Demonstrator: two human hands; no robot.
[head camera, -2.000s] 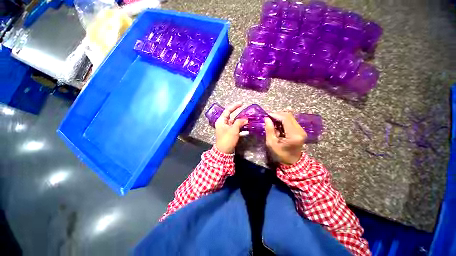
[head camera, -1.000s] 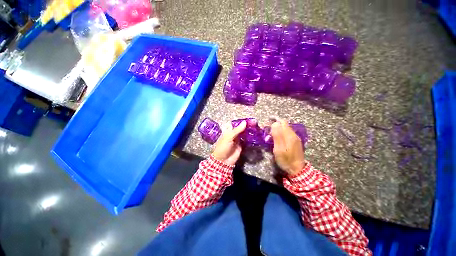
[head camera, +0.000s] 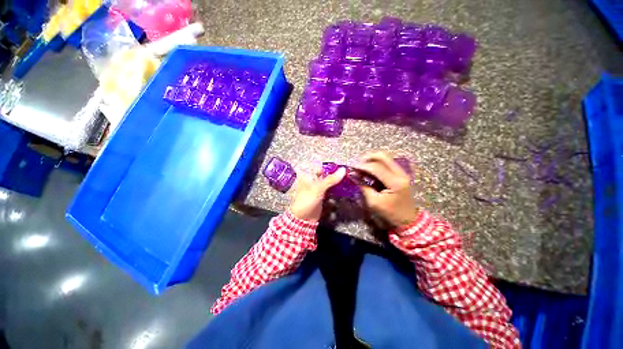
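Note:
My left hand (head camera: 313, 194) holds a translucent purple moulded part (head camera: 333, 170) near the table's front edge. My right hand (head camera: 389, 189) is against its right side with curled fingers around a small dark slim tool (head camera: 372, 180), mostly hidden. One loose purple part (head camera: 279, 174) lies left of my left hand. More purple shows beneath and behind my hands, partly hidden. A large block of purple parts (head camera: 382, 75) lies beyond my hands. A blue tray (head camera: 160, 184) at the left has neat purple rows (head camera: 218, 94) at its far end.
Thin purple trimmings (head camera: 540, 170) are scattered on the speckled tabletop (head camera: 437, 232) at right. A blue bin edge (head camera: 604, 191) stands at the far right. Clear bags with yellow pieces (head camera: 126, 78) and pink parts (head camera: 160, 15) lie beyond the tray. Grey floor shows at lower left.
My right fingers have changed from flatter to curled, and the dark tool shows again. The loose part at left now lies apart from the held part. The whole view has shifted somewhat.

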